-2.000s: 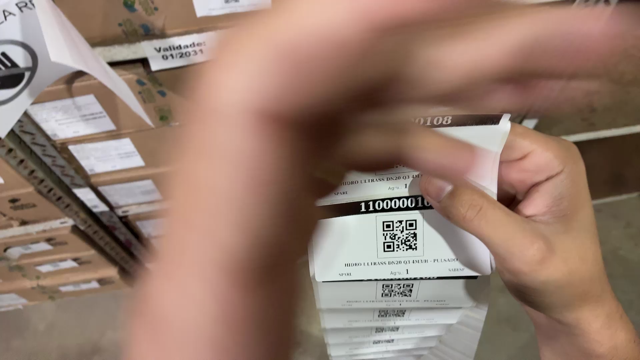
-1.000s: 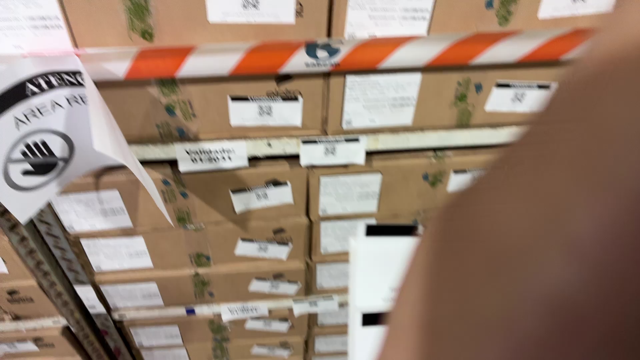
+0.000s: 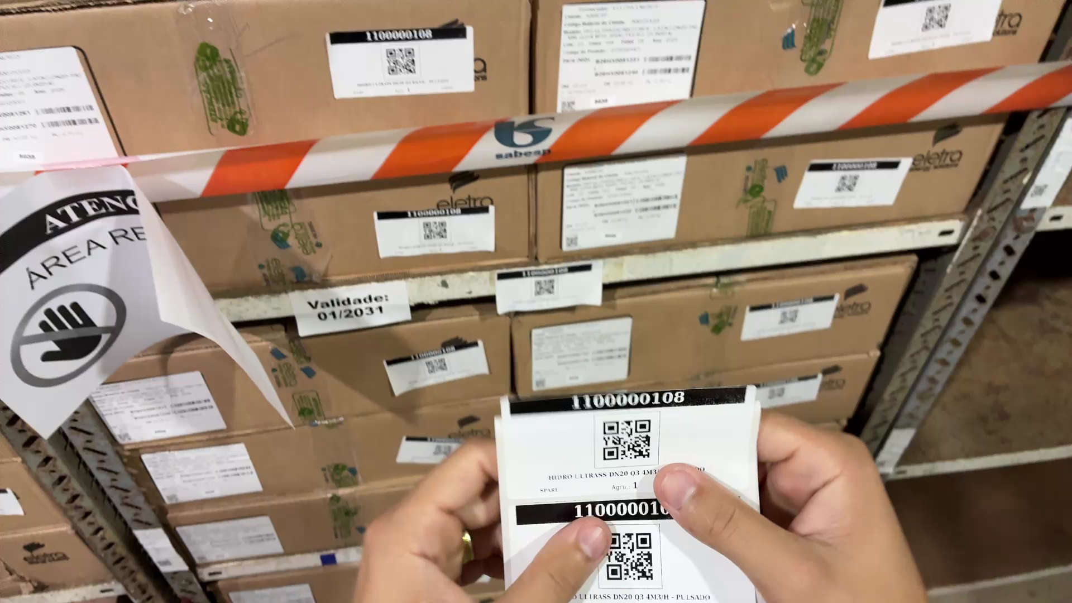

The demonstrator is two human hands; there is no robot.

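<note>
A strip of white printed labels (image 3: 578,456) with black header bars and square codes is at the lower middle, held in both hands. My left hand (image 3: 469,528), with a ring on one finger, grips its left side, the thumb lying over the lower label. On the right side my right hand (image 3: 804,511) pinches the strip, its thumb on the lower edge of the upper label and its fingers behind. The strip's lower part runs out of view.
Cardboard boxes (image 3: 335,251) with stuck-on labels fill the metal shelving. Orange-and-white barrier tape (image 3: 653,121) crosses in front. A paper warning sign (image 3: 159,335) with a curled edge hangs at left. A perforated metal upright (image 3: 955,293) stands at right.
The large blurred arm that crossed the view is gone. Both hands now hold the label strip low in front of the shelves. The view has shifted from the floor side to the shelving.
</note>
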